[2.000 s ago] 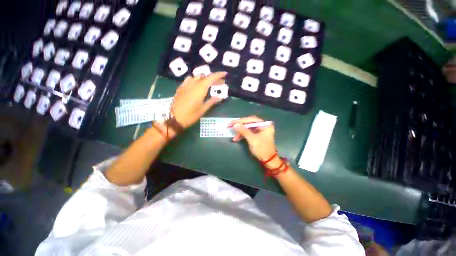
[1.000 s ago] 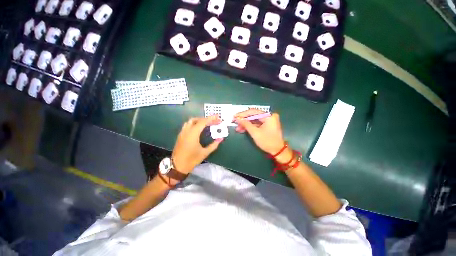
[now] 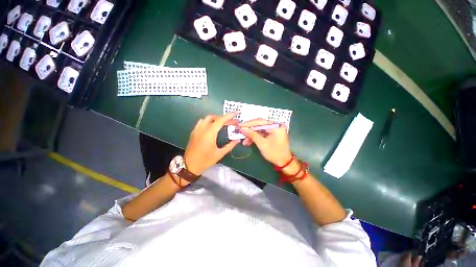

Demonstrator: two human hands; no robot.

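My left hand holds a white square housing between thumb and fingers, above the green bench in front of me. My right hand holds a thin pink tweezers-like tool, its tip end hidden by the fingers at the housing. A dotted label sheet lies just behind both hands, partly covered by them. More dotted sheets lie overlapped to the left. A black tray of white housings lies behind, with an empty pocket in its front row.
Another black tray with housings stands at the left. A blank white strip and a dark pen-like item lie at the right. Black trays show at the lower right, near another person's hand. The bench edge runs before me.
My left hand has brought the housing from the tray to in front of the sheet. My right hand's fingers have now closed up to the housing. The view has shifted.
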